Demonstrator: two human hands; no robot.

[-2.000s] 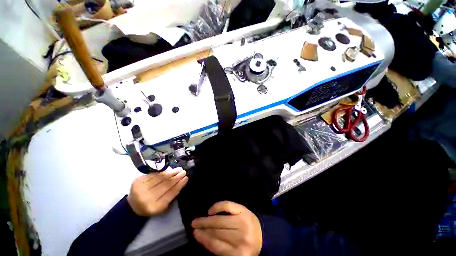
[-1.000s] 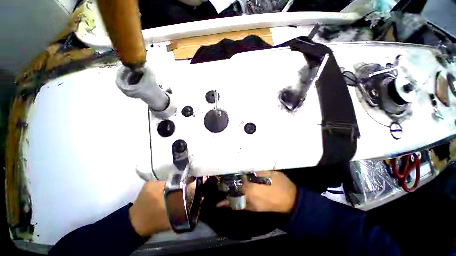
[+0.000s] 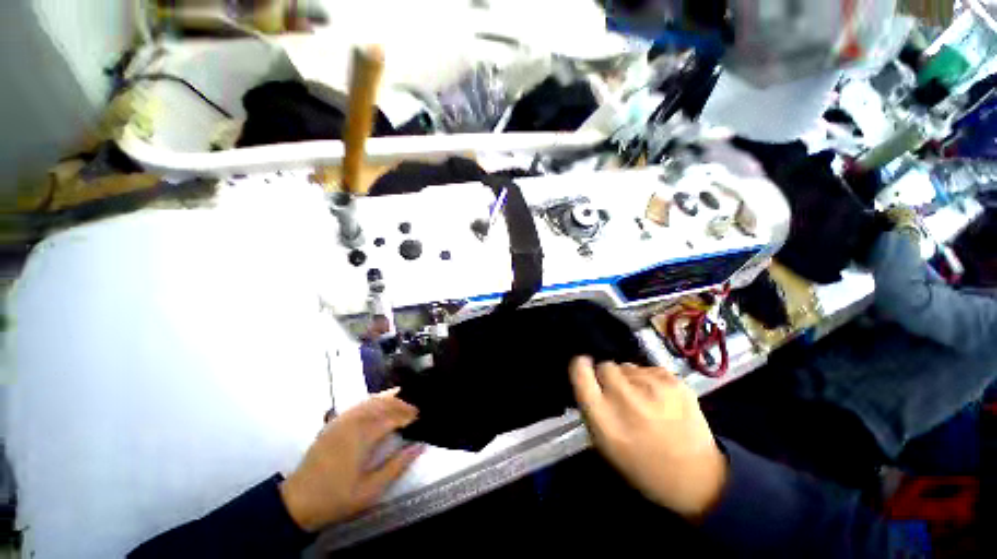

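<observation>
A black garment piece [image 3: 497, 377] lies on the white table in front of the sewing machine head [image 3: 437, 262]. Its left end is close to the presser foot and needle area [image 3: 413, 352]. My left hand [image 3: 348, 461] touches the cloth's left edge with thumb and fingertips. My right hand [image 3: 647, 431] has its fingertips on the cloth's right part, with the fingers bent. The needle point itself cannot be made out. A black band [image 3: 525, 246] is draped across the machine arm.
Red-handled scissors [image 3: 698, 336] lie right of the machine. A wooden-handled post [image 3: 361, 120] stands at the head's left end. A black cloth bundle [image 3: 814, 207] lies at the right, beside another person's grey sleeve [image 3: 929, 295]. The table's front edge [image 3: 481, 480] runs below my hands.
My hands were close together behind the machine's front parts and are now apart, the right one further right. The cloth lies spread in front of the machine. The view has moved back from the machine.
</observation>
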